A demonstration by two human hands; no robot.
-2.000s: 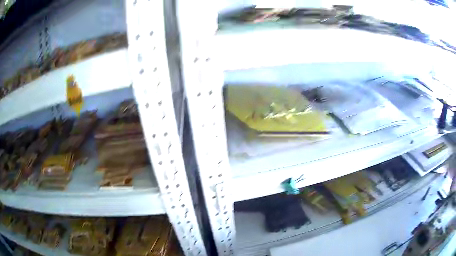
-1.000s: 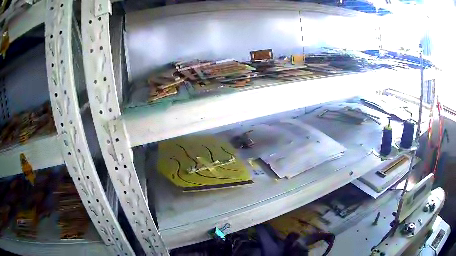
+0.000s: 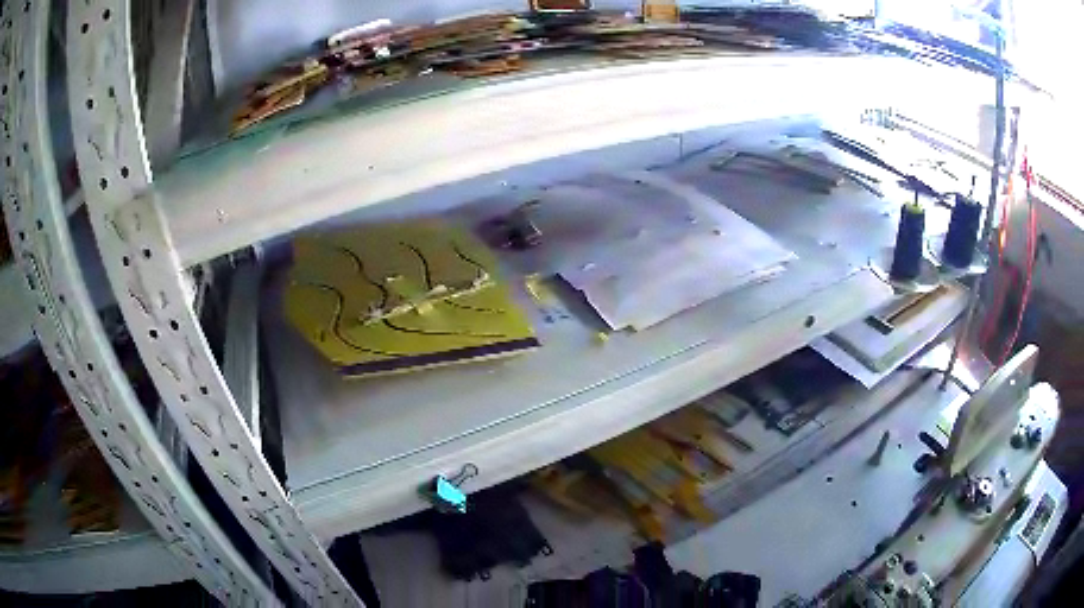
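Neither of my hands is in the picture. Nearest in front of me is a white metal shelf [image 3: 476, 428]. On it lies a flat yellow board [image 3: 404, 297] with curved dark slots and a dark front edge. White sheets [image 3: 666, 249] lie to its right, with a small dark object [image 3: 520, 226] behind. A teal binder clip [image 3: 449, 493] is on the shelf's front edge. Black items [image 3: 648, 584], too blurred to name, show at the bottom edge.
Punched uprights [image 3: 155, 309] stand at left. Flat boards [image 3: 476, 45] lie on the upper shelf. Yellow-brown pieces [image 3: 654, 469] lie below. Dark thread cones [image 3: 909, 241] stand at right, above a cream sewing machine [image 3: 993, 416]. Red cords [image 3: 1025, 261] hang near the bright window.
The view has swung right and down. The uprights have shifted to the left edge, and the sewing machine, thread cones and lower shelf show more fully.
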